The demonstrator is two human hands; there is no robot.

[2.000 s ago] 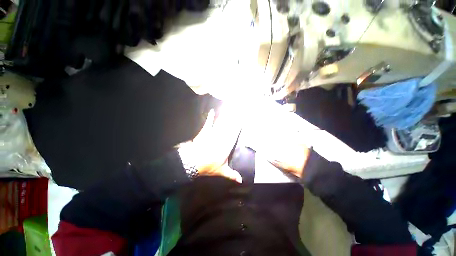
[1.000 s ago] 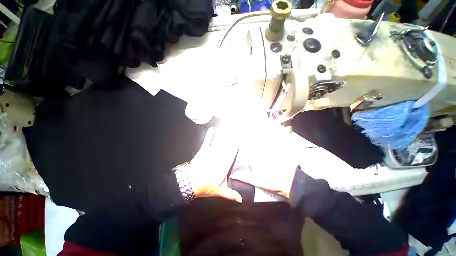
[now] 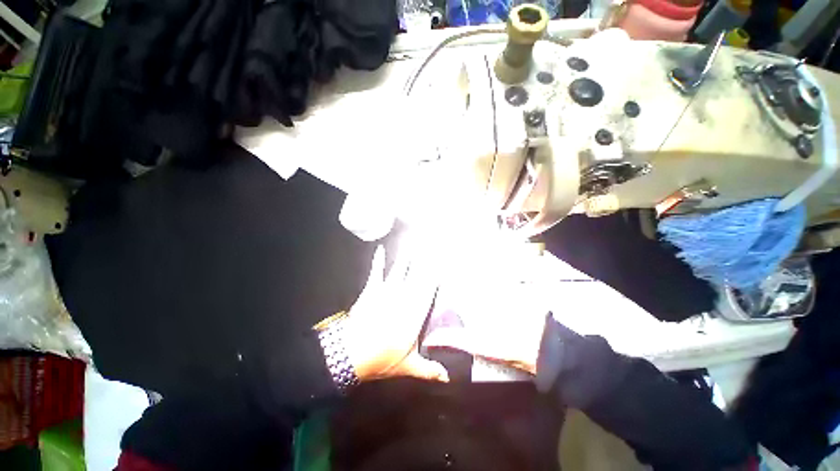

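Observation:
A large flat black garment panel (image 3: 203,248) lies left of the needle area. A narrow dark strip (image 3: 448,354) runs between my hands toward my body. My left hand (image 3: 391,331), with a metal bracelet or watch at the wrist, rests at the panel's right edge beside the strip. My right hand (image 3: 502,336) lies right of the strip, mostly washed out by glare. The glare hides the fingertips of both hands, the presser foot and the needle of the cream sewing machine (image 3: 682,138). Whether either hand grips the cloth cannot be seen.
Black pieces (image 3: 608,262) lie under the machine arm. A light-blue thread hank (image 3: 741,241) hangs from the arm above a clear box (image 3: 769,296). A crumpled black heap (image 3: 313,55) lies behind the panel. The lamp head (image 3: 364,216) is left of the needle area.
The view has tilted up since two seconds ago, showing more of the machine. Both hands stay in nearly the same place by the strip. The right hand lies slightly closer to my body.

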